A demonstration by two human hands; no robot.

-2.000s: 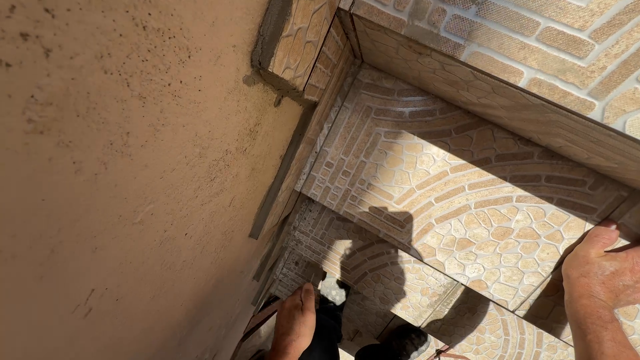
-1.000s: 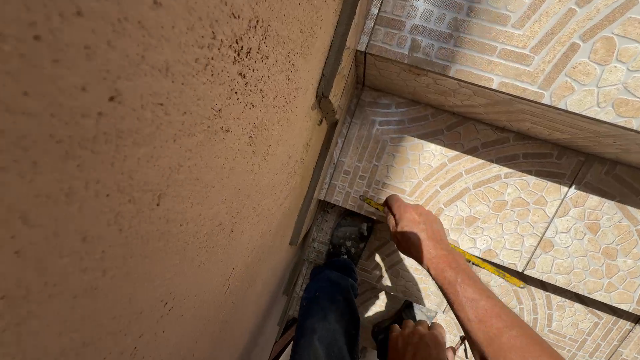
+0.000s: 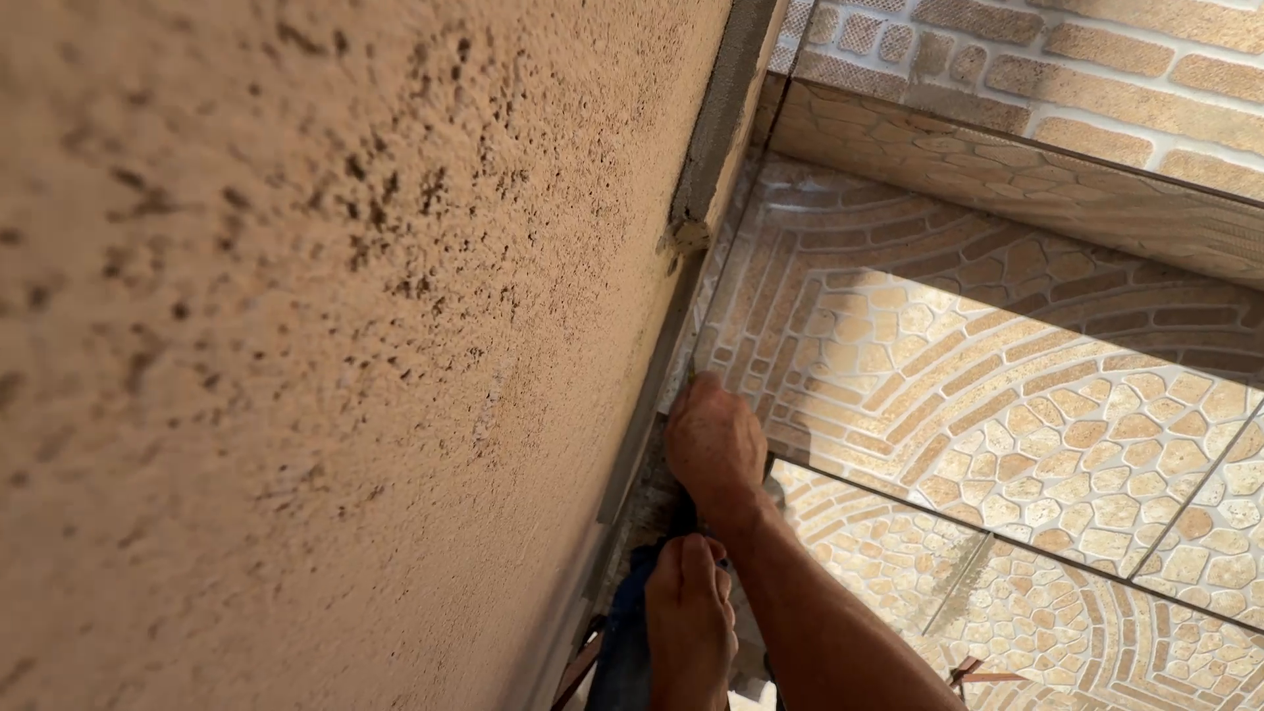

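My right hand (image 3: pixel 716 434) is at the left front corner of the stair tread tile (image 3: pixel 918 355), beside the narrow skirting strip along the wall. Its fingers are curled down at the tile's edge, and what they hold, if anything, is hidden. Just below it, my left hand (image 3: pixel 691 602) is over a blue trouser leg (image 3: pixel 622 632), fingers bent and close together; its palm side cannot be seen. The tread tile has a stone-and-brick pattern, partly in sunlight.
A rough plastered wall (image 3: pixel 346 296) fills the left side, with a grey mortar band (image 3: pixel 726 109) along its edge. A tiled riser (image 3: pixel 987 168) rises to a higher step (image 3: pixel 1106 59) at upper right. Lower tiles (image 3: pixel 1047 612) lie at bottom right, near a thin reddish-brown object (image 3: pixel 973 674).
My right hand has moved left from the tread's front edge to its wall-side corner. The yellow measuring strip seen under it one second ago is out of sight. The view has shifted closer to the wall.
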